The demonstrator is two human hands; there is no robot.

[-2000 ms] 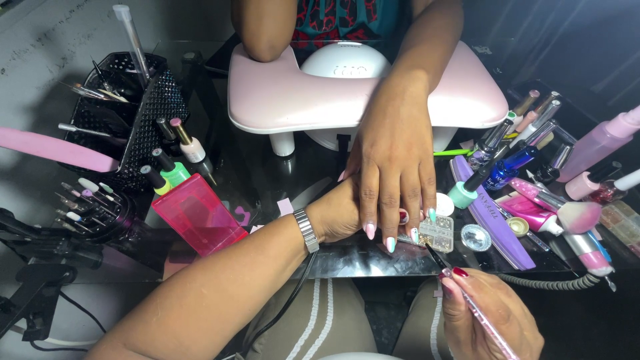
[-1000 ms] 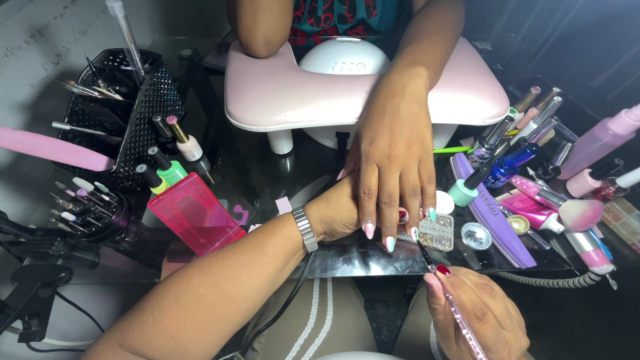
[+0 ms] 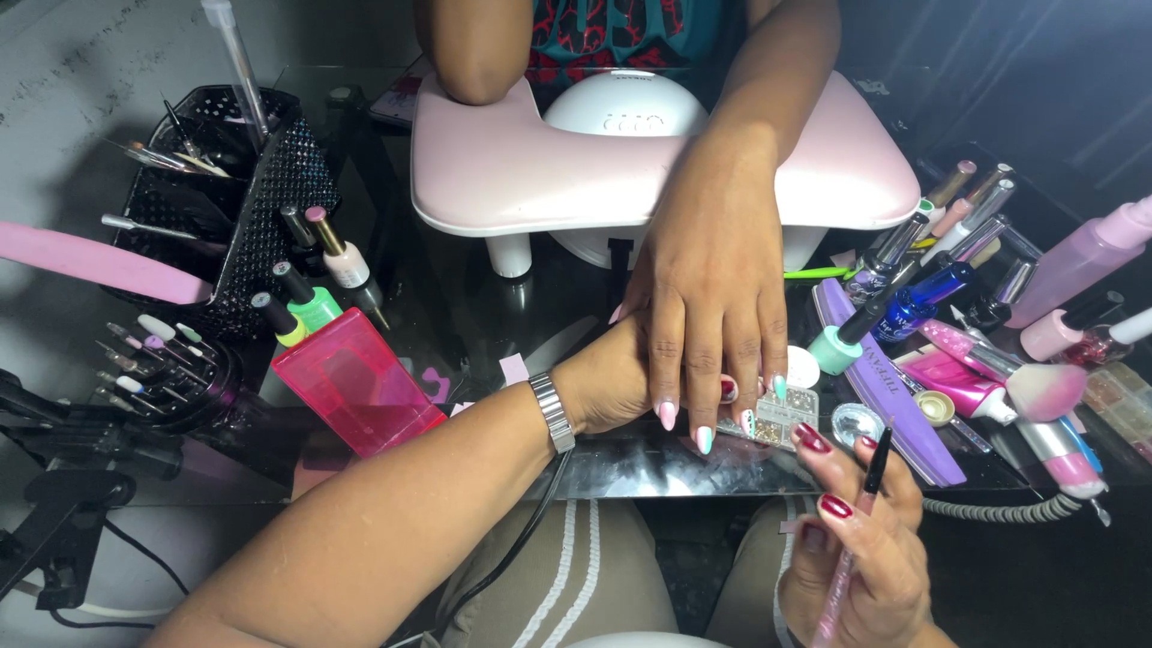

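Note:
My left hand (image 3: pixel 603 373), with a metal watch band at its wrist, lies under the other person's hand (image 3: pixel 720 270) and holds its fingers; most of my fingers are hidden. That hand's nails are painted pink, mint and white, one with dark marks. My right hand (image 3: pixel 864 531) holds a thin brush (image 3: pixel 843 567) with a pink handle, its dark end pointing up, away from the nails. A clear compartment box (image 3: pixel 787 414) of small decorations lies just beyond the painted nails. Beside it are a small round dish (image 3: pixel 857 423) and a white round lid (image 3: pixel 801 367).
A pink armrest (image 3: pixel 549 180) stands over a white nail lamp (image 3: pixel 625 103). To the right are polish bottles (image 3: pixel 909 310), a purple nail file (image 3: pixel 886 396) and a fluffy brush (image 3: pixel 1044 391). On the left stand a pink plastic box (image 3: pixel 355 382), a black organizer (image 3: pixel 270 207) and a drill-bit holder (image 3: pixel 193 387).
My right hand has drawn the brush back from the painted nails, and its dark end now points up. My left hand and the other person's hand have stayed in place.

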